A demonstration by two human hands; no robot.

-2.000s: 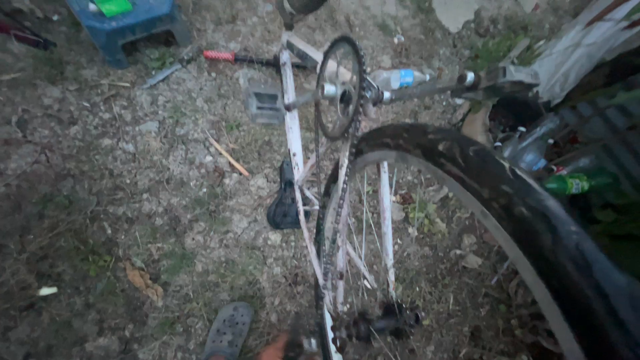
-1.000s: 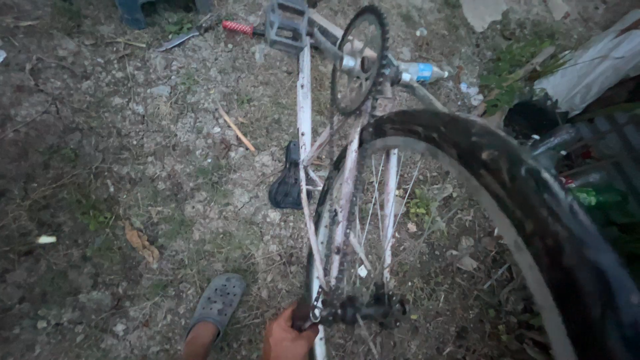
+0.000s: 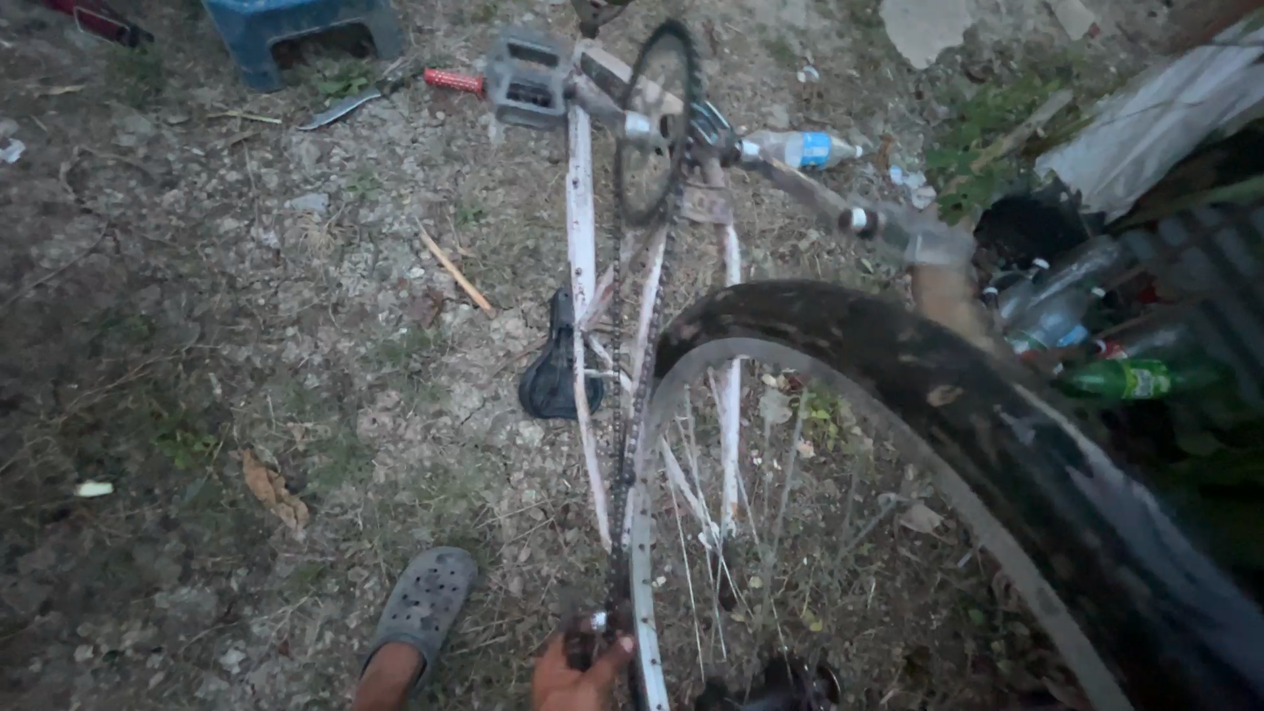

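Observation:
A bicycle with a pale, worn frame (image 3: 581, 207) lies upside down, its black saddle (image 3: 560, 375) on the ground. My left hand (image 3: 583, 671) closes around a dark part at the lower run of the chain (image 3: 620, 474), beside the wheel rim (image 3: 644, 612). Blur hides that part's details. A blurred, skin-coloured shape, apparently my right hand (image 3: 948, 296), is against the far-right pedal (image 3: 938, 242); its fingers cannot be made out. The chain passes round the chainring (image 3: 657, 123). A black tyre (image 3: 918, 385) crosses the right side, above a partly visible dark hub (image 3: 775, 686).
A blue plastic stool (image 3: 306, 35), a knife blade (image 3: 341, 109) and a red handle (image 3: 454, 82) are at upper left. A clear bottle (image 3: 805, 149) lies behind the crank. More bottles, one green (image 3: 1126, 378), lie right. A grey clog (image 3: 425, 602) is on my foot.
The crank has turned; the left pedal stands higher relative to the frame than two seconds ago. The right pedal shows beyond the tyre. My left hand remains near the chain's lower end.

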